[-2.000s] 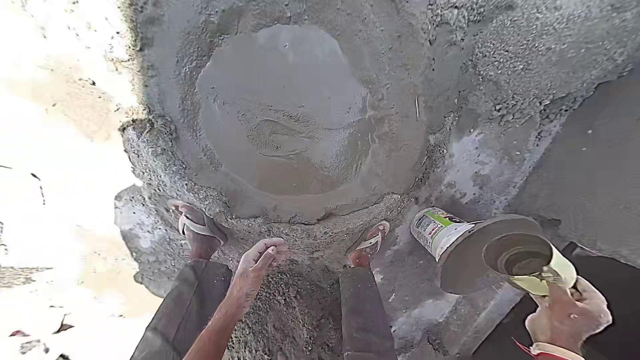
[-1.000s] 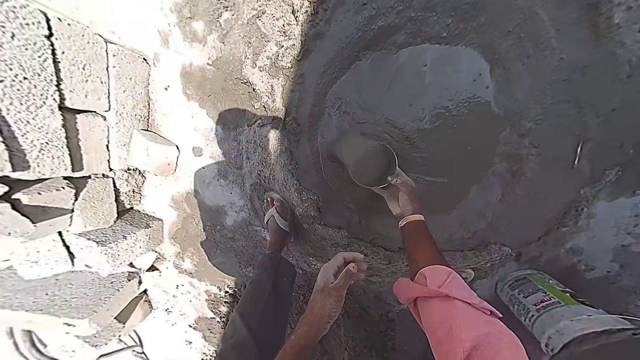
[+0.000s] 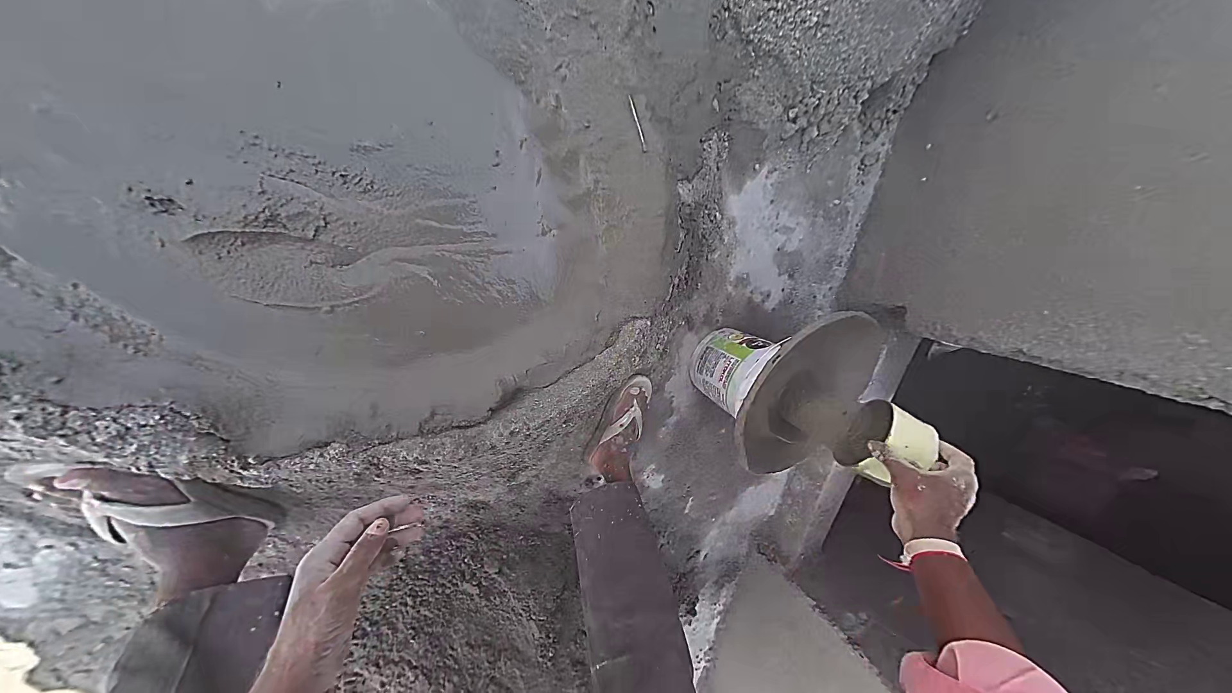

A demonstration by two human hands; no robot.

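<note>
My right hand (image 3: 932, 491) grips a pale yellow plastic mug (image 3: 910, 443), tilted at the mouth of a wide grey pan or funnel (image 3: 852, 351). Grey slurry runs from the mug into it. The pan rests on a white bucket (image 3: 722, 371) with a green printed label. My left hand (image 3: 342, 577) hangs above the rough ground between my legs, fingers loosely bent and holding nothing. Ahead of it lies a broad pool of wet grey cement slurry (image 3: 385, 346), with a ridged mark in its surface.
My sandalled feet (image 3: 621, 428) stand at the near rim of the slurry. A thin stick or nail (image 3: 637, 123) lies at the pool's right side. To the right are a smooth grey concrete slab (image 3: 1059, 192) and a dark recess (image 3: 1088, 462) below its edge.
One second ago my right hand had the mug down in the slurry; now it is at the pan on the bucket, pouring. My left hand stays low and empty. The view has swung right.
</note>
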